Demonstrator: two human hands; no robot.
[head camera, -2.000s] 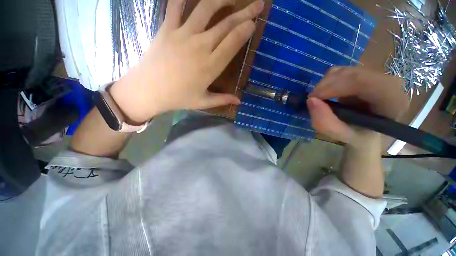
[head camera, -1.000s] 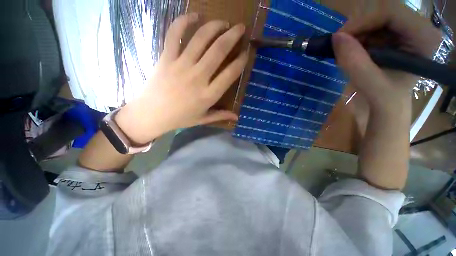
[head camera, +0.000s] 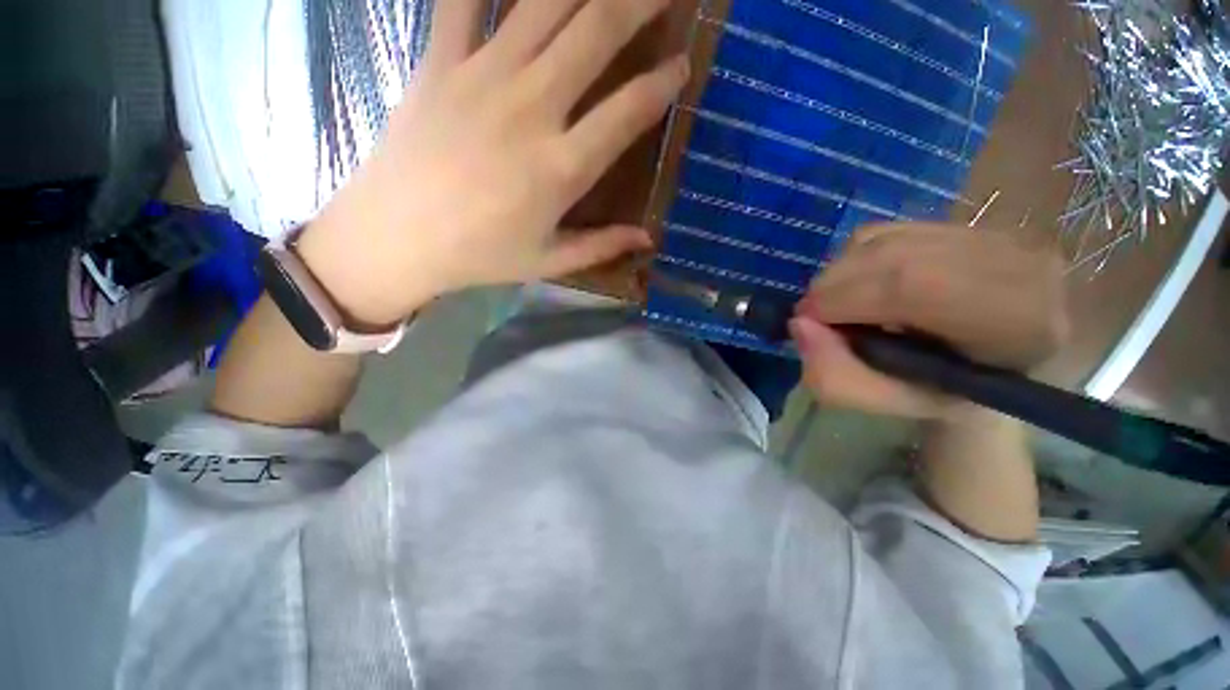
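A blue solar cell (head camera: 823, 115) with pale parallel lines lies on the brown tabletop. A thin metal line (head camera: 664, 169) runs along its left edge. My right hand (head camera: 931, 317) holds a black soldering iron (head camera: 1005, 387) like a pen, its metal tip at the cell's lower left corner. Whether the tip touches is hard to tell. My left hand (head camera: 499, 155) lies spread and palm down at the cell's left, fingers apart, thumb tip close to the metal line. It holds nothing that I can see.
Long silver ribbon (head camera: 358, 95) lies on a white sheet (head camera: 223, 115) at the left. A tangled heap of short silver ribbon (head camera: 1160, 108) lies at the right, with a white strip (head camera: 1163, 299) below it. A blue bin (head camera: 216, 303) and a dark machine (head camera: 68, 121) stand at the left.
The iron first moved up to the cell's upper left edge, and is now down at the lower left corner. My left hand and the cell shifted slightly in view.
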